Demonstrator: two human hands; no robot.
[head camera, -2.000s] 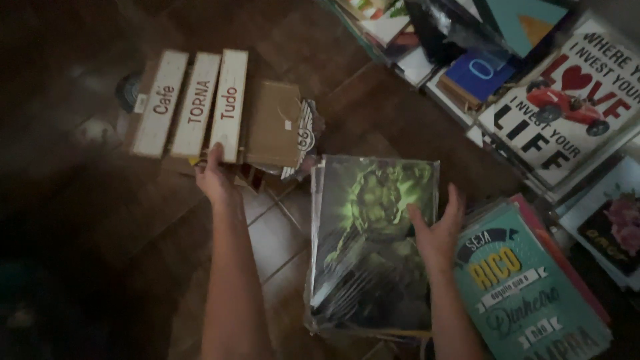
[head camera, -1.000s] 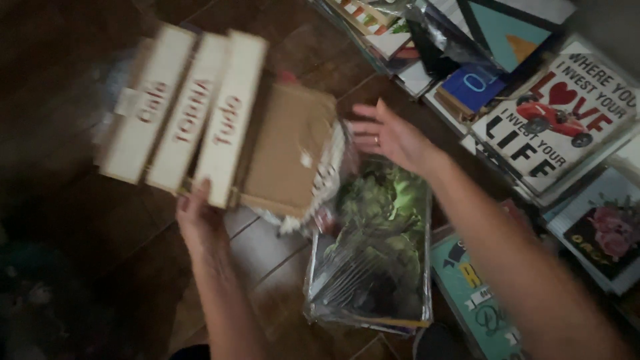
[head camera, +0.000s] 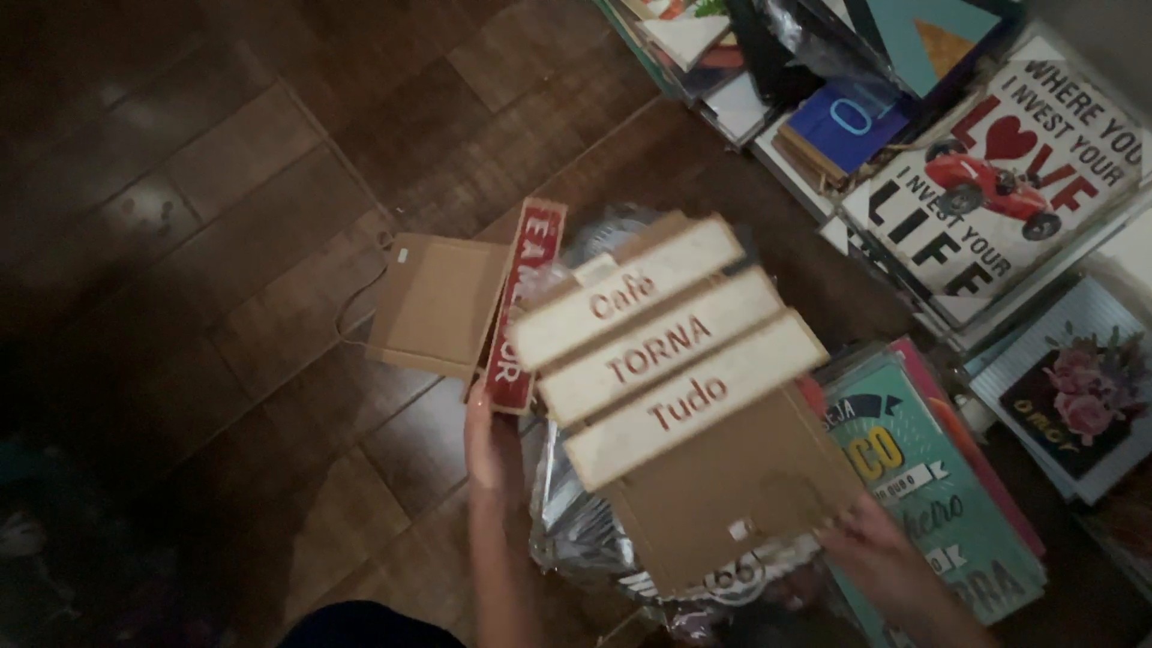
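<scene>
My right hand (head camera: 868, 540) grips the lower right edge of a stack with a cardboard-backed sign (head camera: 675, 346) on top, its three whitish slats lettered in red. Beneath it a plaque marked 66 (head camera: 733, 576) sticks out. The stack lies over a plastic-wrapped picture (head camera: 576, 513), which it mostly covers. My left hand (head camera: 490, 423) is at the lower end of a red sign with white letters (head camera: 526, 306) and holds it. Beside that sign is a brown board with a cord (head camera: 436, 301), its plain back upward.
At right are a teal lettered plaque pile (head camera: 936, 504), a sign with a red car (head camera: 999, 180) and a flower picture (head camera: 1071, 405). A blue plaque (head camera: 846, 121) and more wrapped boards stand at the upper right. Brown tiled floor (head camera: 252, 180) spreads at left.
The slatted sign and the pieces under it have moved right, over the green-figure picture, now mostly hidden. My right hand has taken hold of them. The red sign and corded board have come into sight.
</scene>
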